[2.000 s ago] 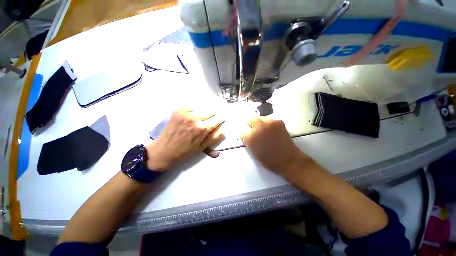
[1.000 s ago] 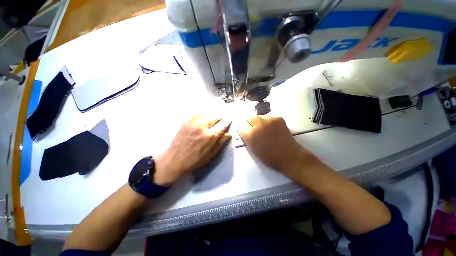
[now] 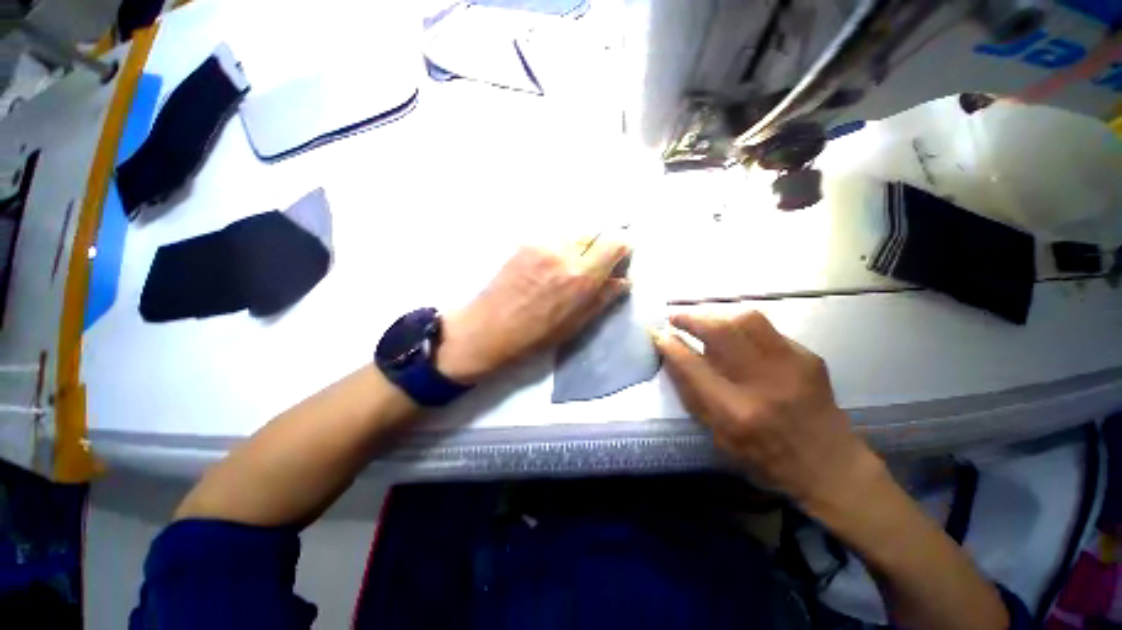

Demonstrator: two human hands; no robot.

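A grey-blue cut panel (image 3: 605,356) lies on the white machine table in front of the needle area, its upper part lost in glare. My left hand (image 3: 548,295) rests on its upper left side, fingers bent, with a small dark item partly visible at the fingertips. My right hand (image 3: 747,379) is at the panel's right edge, thumb and index finger touching or pinching it. The presser foot and needle area (image 3: 714,154) is brightly lit and blurred, above and away from both hands.
A bundle of dark pieces (image 3: 963,252) lies right. At left are a dark panel (image 3: 228,265), a curved dark panel (image 3: 181,133), a pale panel (image 3: 326,105) and thin pale pieces (image 3: 486,49). Orange tape (image 3: 108,172) runs along the left edge.
Both hands have moved away from the needle area towards the table's front edge, with the grey-blue panel between them. The view has shifted, so the machine head sits higher and further right.
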